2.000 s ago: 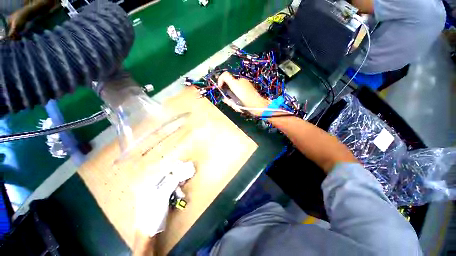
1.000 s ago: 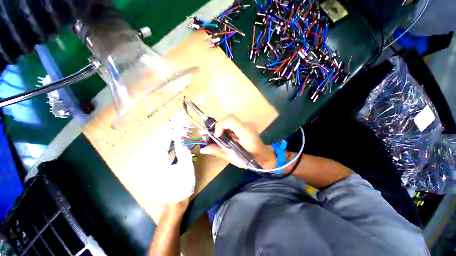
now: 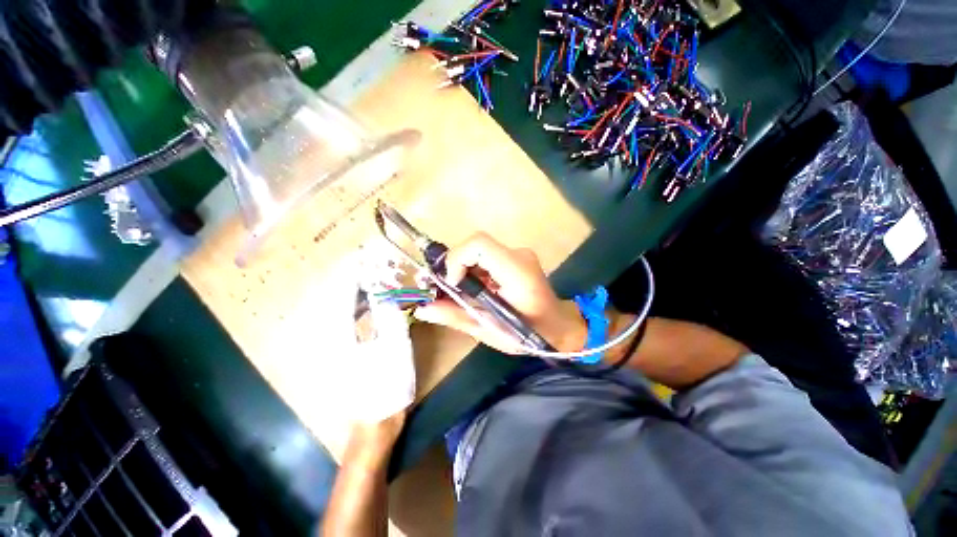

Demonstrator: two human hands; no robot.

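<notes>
My right hand, bare with a blue wrist strap, holds a dark pen-like soldering iron. Its slim metal tip points up and left over the tan board. The fingertips are also at short coloured wire leads. My left hand, in a white glove, is shut around a small white part just left of the leads. The glove and the part merge in the glare, so the contact between leads and part cannot be made out.
A clear extractor hood hangs over the board's upper left, on a shiny support arm. A heap of wire leads lies beyond the board. A black divided tray is at lower left, a clear bag of leads at right.
My right hand has come from the wire heap to the white part at my left hand, bringing leads and the iron. Since one second ago, both hands have barely moved.
</notes>
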